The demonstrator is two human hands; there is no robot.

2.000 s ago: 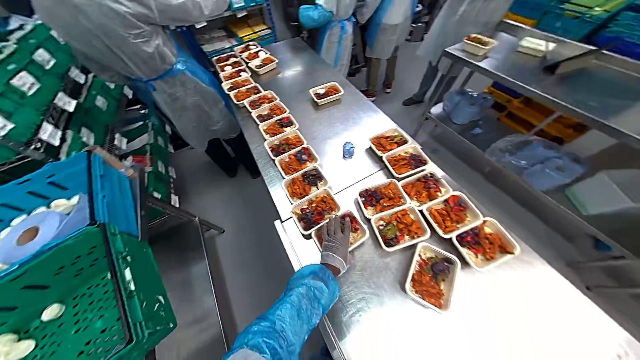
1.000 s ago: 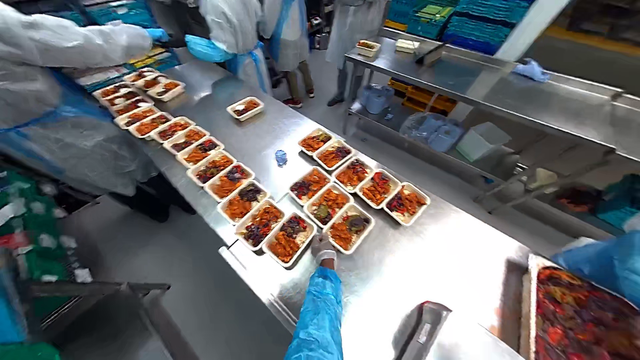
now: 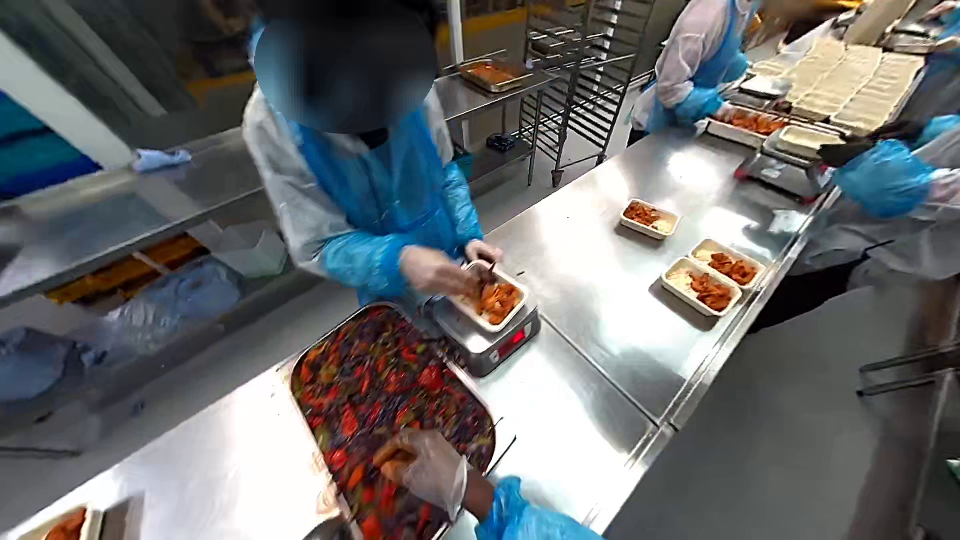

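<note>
My right hand [image 3: 424, 466], in a clear glove with a blue sleeve cover, reaches from the bottom edge into a deep metal tray [image 3: 480, 399] of mixed cooked vegetables [image 3: 375, 375]. Its fingers are curled at the surface of the vegetables; whether they hold any is hidden. My left hand is out of view. Just beyond the tray stands a digital scale [image 3: 491, 352] bearing a food container [image 3: 514, 307] with an orange-coated food and something pale. A co-worker's gloved hands are at that container, one over the food, the other at its far edge.
A co-worker [image 3: 367, 187] stands across the steel table [image 3: 577, 247]. Several filled containers [image 3: 651, 219] sit farther along it. Beyond them are another scale [image 3: 787, 176], a tray of orange food [image 3: 750, 124] and more workers. Part of a container [image 3: 64, 525] shows at bottom left.
The view has swung far to the right. A gloved hand touched a filled container at the end of a row; now my right hand is in the vegetable tray, and the left is out of view.
</note>
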